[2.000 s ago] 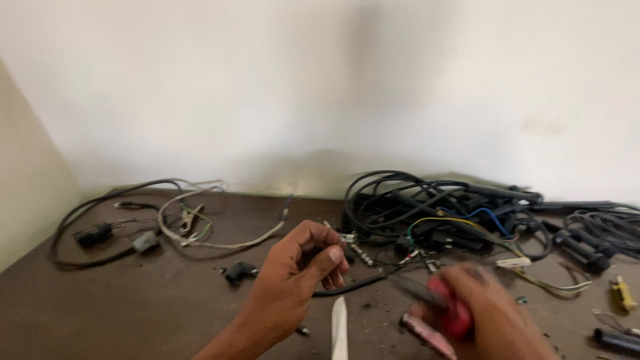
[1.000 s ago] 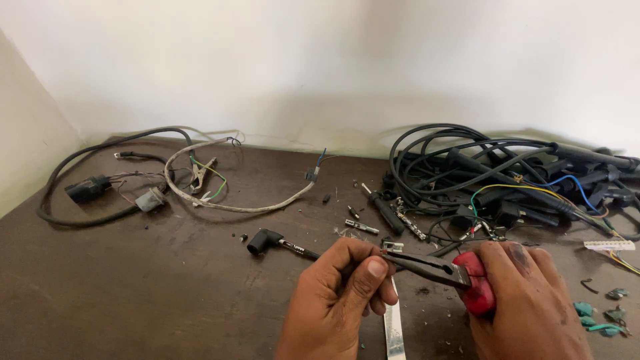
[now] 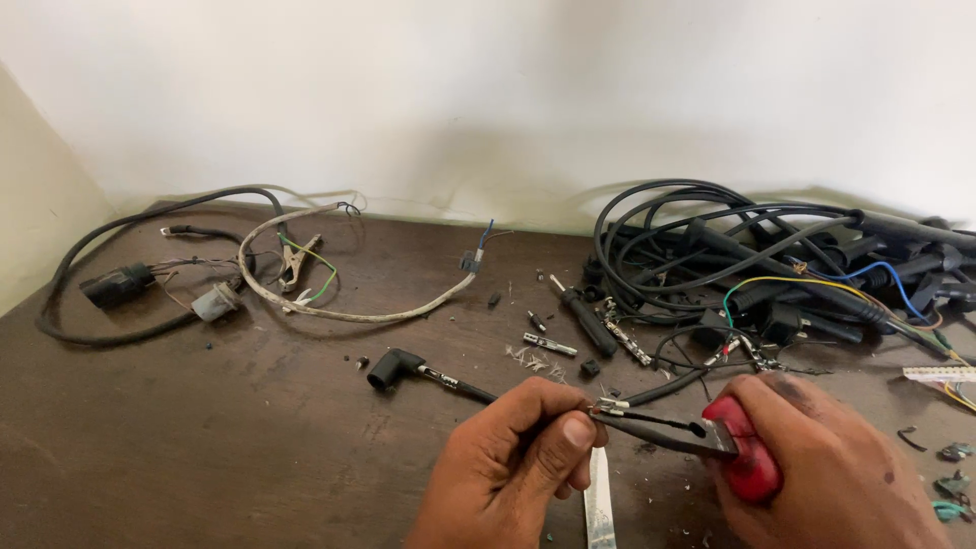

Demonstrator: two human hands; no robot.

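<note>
My left hand (image 3: 526, 457) pinches a small metal piece, mostly hidden by the fingers, between thumb and forefinger. My right hand (image 3: 816, 465) is closed around the red grips of long-nose pliers (image 3: 656, 435), whose jaw tips meet that piece at my left fingertips. Behind the left fingers runs a black ignition lead with an angled boot (image 3: 395, 369); whether the hand also holds this lead I cannot tell. A flat pale metal strip (image 3: 599, 503) lies below the pliers. Past the fingers lie a metal terminal (image 3: 550, 344) and a black-handled pointed tool (image 3: 589, 322).
A heap of black cables (image 3: 762, 259) fills the back right against the wall. At the left lie a black connector (image 3: 118, 286), a crocodile clip (image 3: 297, 263) and a grey cable (image 3: 358, 316). Green scraps (image 3: 949, 511) and a white connector strip (image 3: 938, 374) are at the right edge.
Two seconds ago the hands were apart, with the pliers away from my left fingers; one second ago the plier tips were at the left fingertips, as they are now. The view has shifted.
</note>
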